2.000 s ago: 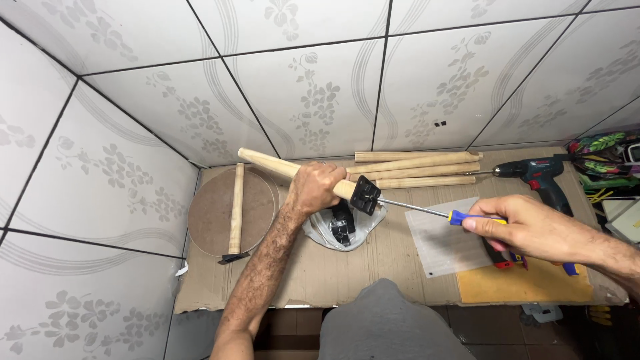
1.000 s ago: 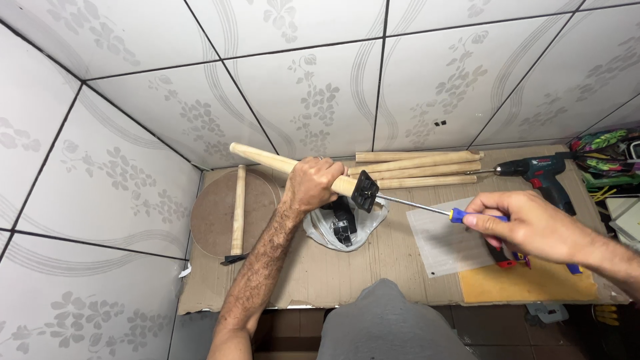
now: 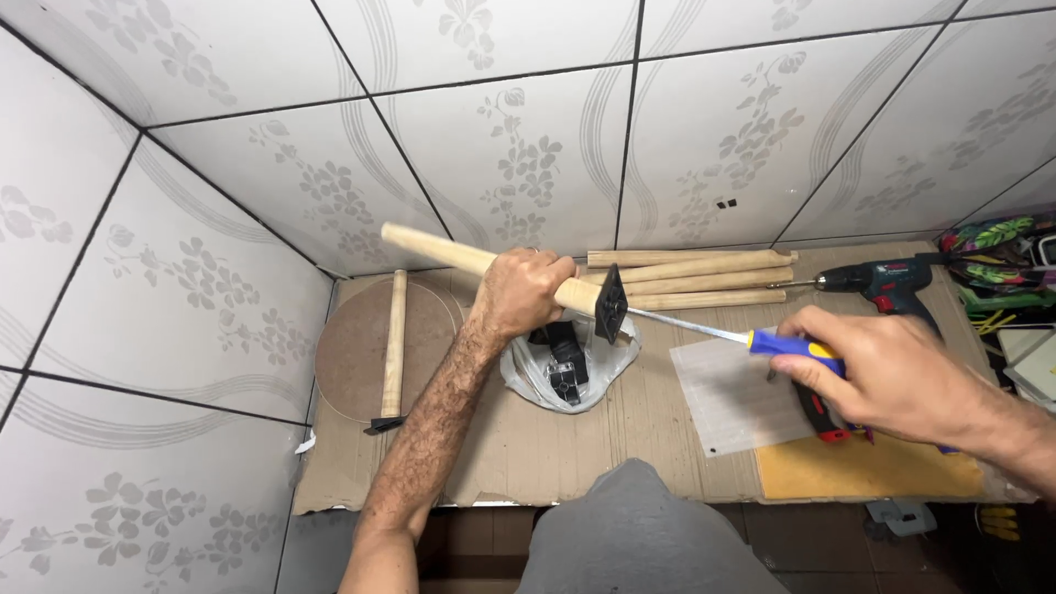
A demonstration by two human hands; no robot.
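My left hand (image 3: 528,293) is closed around a tapered wooden leg (image 3: 445,252), held tilted above the cardboard. A black square plastic plate (image 3: 611,304) sits on the leg's thick end. My right hand (image 3: 866,371) grips the blue and yellow handle of a long screwdriver (image 3: 693,324); its shaft runs to the middle of the plate, where the tip is hidden. Below my left hand, an open plastic bag (image 3: 606,379) holds more black plastic plates (image 3: 565,384). Another wooden leg with a black plate (image 3: 396,346) lies on a round brown board (image 3: 351,355) at the left.
Several wooden legs (image 3: 709,268) lie along the tiled wall. Beside them is a cordless drill (image 3: 887,280) with a bit. Right of centre are a translucent sheet (image 3: 718,404), a red and black handled tool (image 3: 821,417) and a yellow envelope (image 3: 866,474). Cardboard (image 3: 495,470) covers the work surface.
The screwdriver stays against the plate, while the fingers of my right hand have shifted around its handle. My left hand keeps its hold on the leg.
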